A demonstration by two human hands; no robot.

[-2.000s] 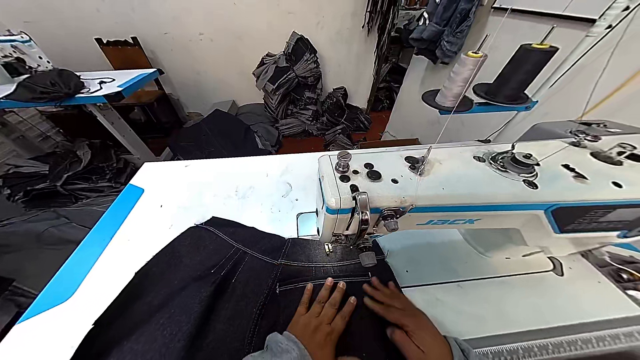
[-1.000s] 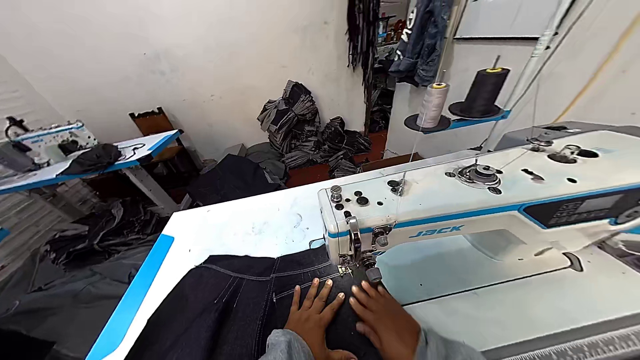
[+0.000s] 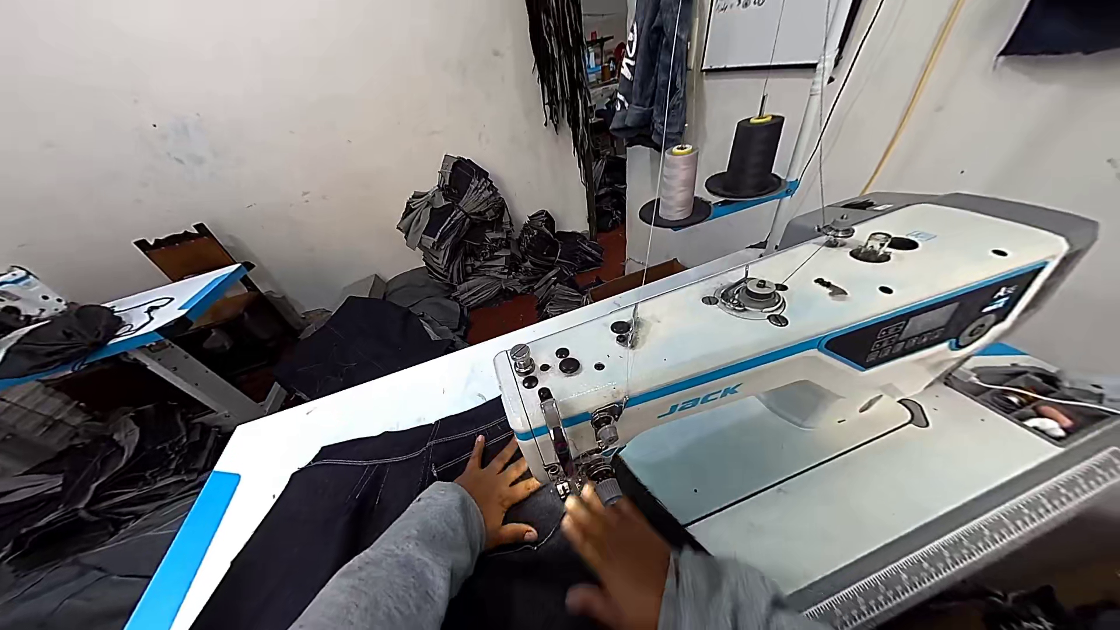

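Note:
A white Jack sewing machine [image 3: 700,350] stands on a white table, its presser foot [image 3: 564,487] down by the fabric. Dark denim fabric [image 3: 350,499] with pale stitched seams lies under the needle area and spreads left over the tabletop. My left hand [image 3: 500,492] rests on the denim with fingers spread, just left of the presser foot. My right hand [image 3: 617,556], blurred, is right of and in front of the foot, its fingertips near the machine's lower head. Whether it touches the cloth is hard to tell.
A steel ruler [image 3: 971,542] runs along the table's front edge at right. Grey and black thread cones [image 3: 678,184] stand behind the machine. Bundled denim pieces [image 3: 464,219] lie on the floor by the wall. Another worktable [image 3: 206,284] is at the left.
My left hand has moved left and further up along the denim, beside the machine head. The fingers of my right hand have come closer to the presser foot. The view has turned right.

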